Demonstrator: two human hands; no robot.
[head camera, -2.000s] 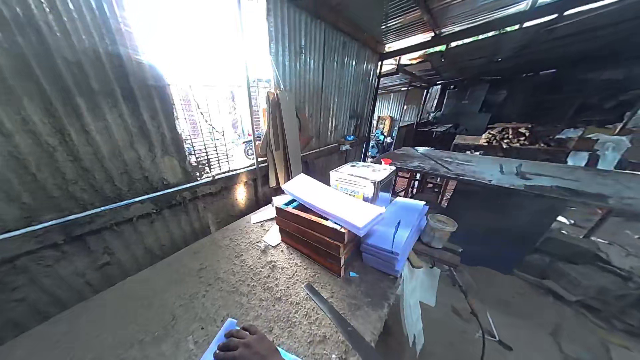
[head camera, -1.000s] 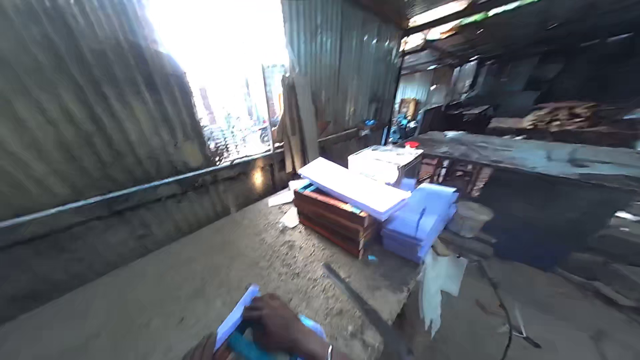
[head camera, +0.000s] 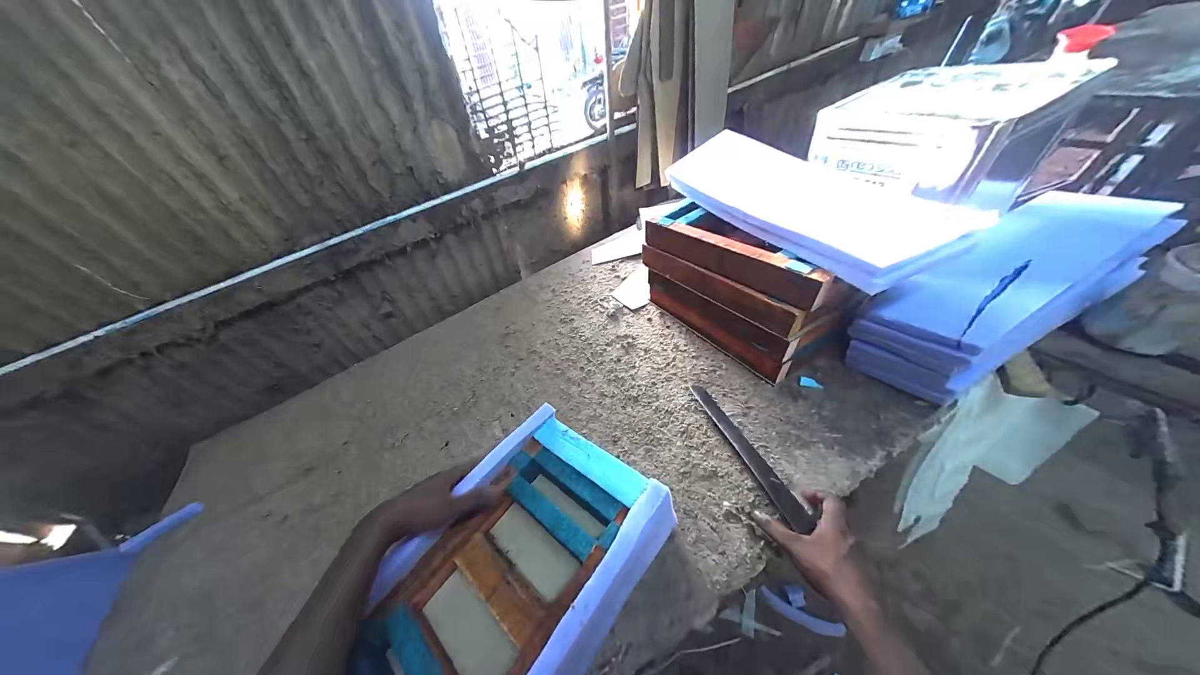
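In the lower middle, my left hand (head camera: 445, 506) grips the left side of a wooden frame (head camera: 502, 581) with blue-painted slats. Pale foam strips (head camera: 614, 572) run along both of its long sides. To the right, my right hand (head camera: 820, 544) is closed around the near end of a long dark flat blade (head camera: 750, 455), which lies slanted on the dusty table. Beyond it, a stack of reddish-brown wooden frames (head camera: 722, 291) carries white foam sheets (head camera: 825, 211). A pile of bluish foam sheets (head camera: 1012, 281) sits at the stack's right.
Behind the foam stands a square tin (head camera: 919, 141) with a red cap. The table (head camera: 375, 403) meets a corrugated metal wall (head camera: 234, 122) on the left. Scraps (head camera: 994, 450) hang off the right edge, and a cable (head camera: 1106, 600) lies on the floor. A blue sheet (head camera: 66, 609) shows at lower left.
The foam-edged frame has come into fuller view. My right hand has taken hold of the blade, which earlier lay on the table untouched. The view has moved closer to the table.
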